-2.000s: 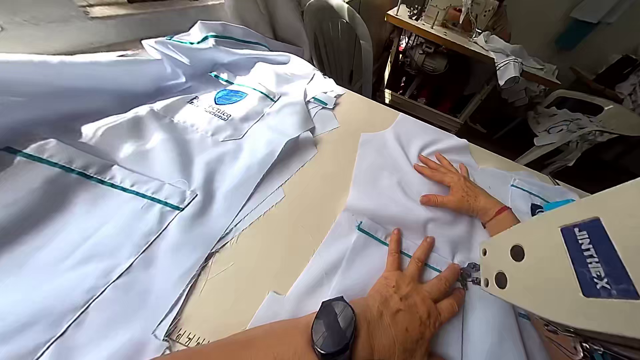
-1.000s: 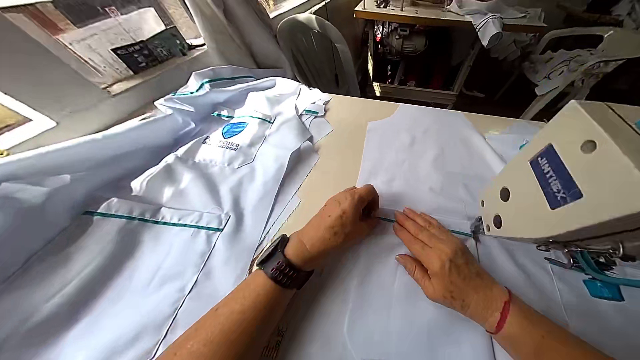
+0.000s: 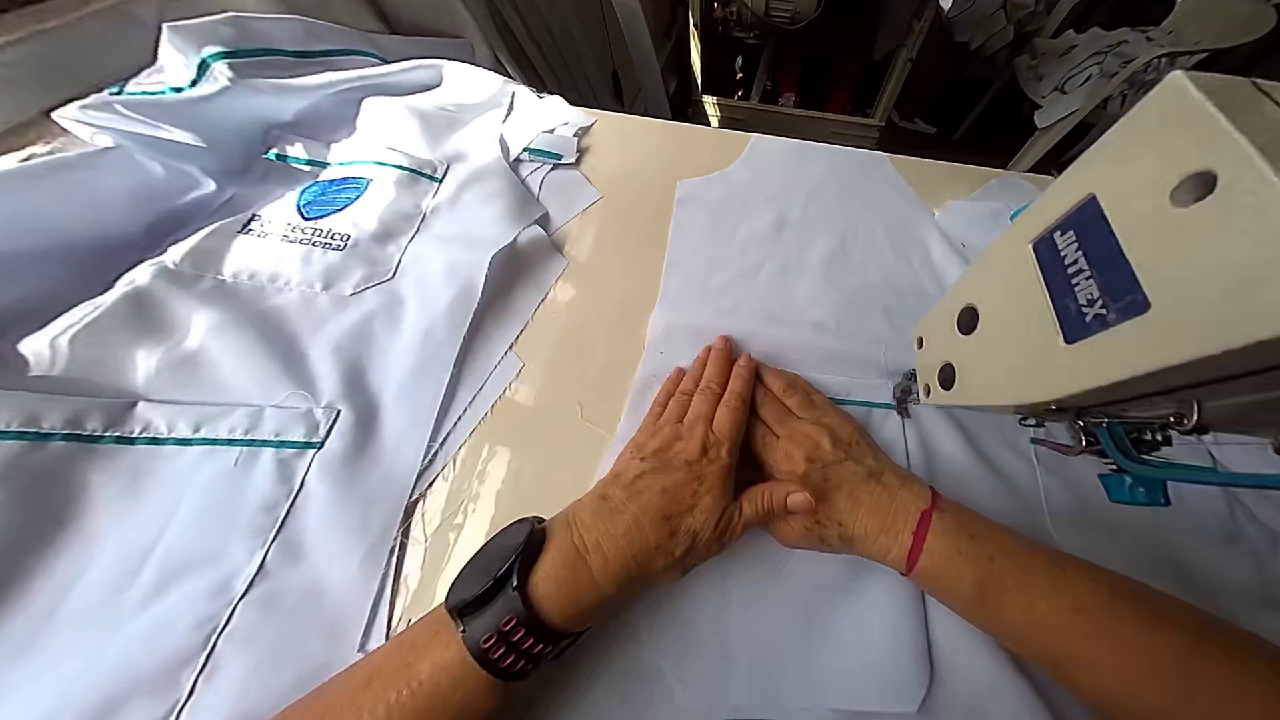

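Note:
A white fabric garment piece (image 3: pixel 800 240) lies spread on the table, with a teal-trimmed pocket (image 3: pixel 790 620) on it. Flat on this cloth rests my left hand (image 3: pixel 680 465), a dark watch on its wrist, fingers extended and held together. My right hand (image 3: pixel 825 465), with a red wrist cord, presses beside it, touching it and partly under its thumb. The teal piping (image 3: pixel 862 403) shows from under my right fingers to the presser foot area (image 3: pixel 906 393) of a sewing machine (image 3: pixel 1080 270). The needle tip cannot be made out.
Left of my hands lies a white garment (image 3: pixel 400 330) with teal trim, an embroidered chest pocket (image 3: pixel 320 225) and a larger lower pocket (image 3: pixel 160 470). A strip of beige tabletop (image 3: pixel 610 200) separates the two cloths. Beyond the table stands a machine frame (image 3: pixel 790 120), with cloth on a chair (image 3: pixel 1100 70).
My hands have come together on the cloth; one second ago my left fingertips pinched the fabric left of my right hand. Now my left hand lies flat against my right.

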